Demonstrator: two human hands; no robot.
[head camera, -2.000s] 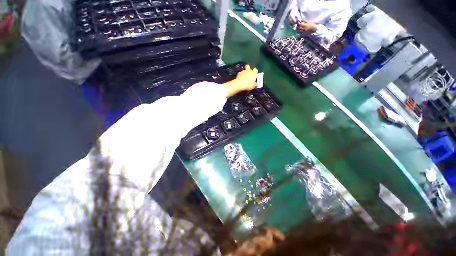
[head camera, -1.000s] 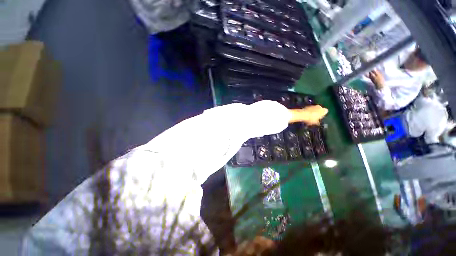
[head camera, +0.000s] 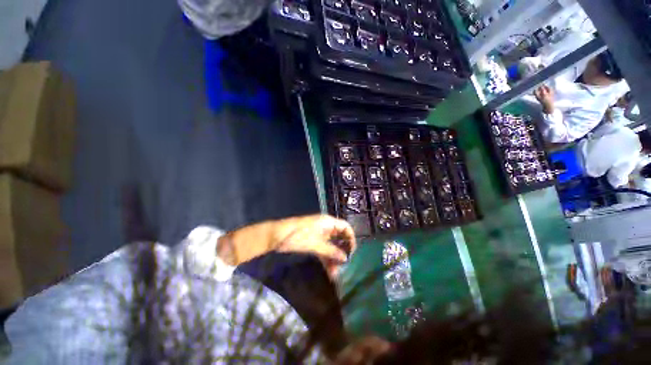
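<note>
My left hand (head camera: 303, 239) is at the near left corner of the black blister tray (head camera: 400, 178), its fingers curled around a small dark case (head camera: 340, 241). The tray lies on the green bench, with cases in most of its square pockets. My right hand (head camera: 367, 349) shows only as a dark, blurred part at the bottom edge; what it holds is hidden. A clear bag of small parts (head camera: 397, 269) lies just beyond my left hand. A pile of tiny parts (head camera: 405, 317) lies nearer me.
A tall stack of black trays (head camera: 385, 78) stands beyond the working tray. Another filled tray (head camera: 525, 153) lies across the bench, near a person in white (head camera: 582, 103). Cardboard boxes (head camera: 36, 128) stand at the left. Dark blurred strands cover the lower frame.
My left hand has drawn back from over the tray to its near corner and now holds a dark case. The tray's pockets are uncovered. The view has turned since the oldest frame.
</note>
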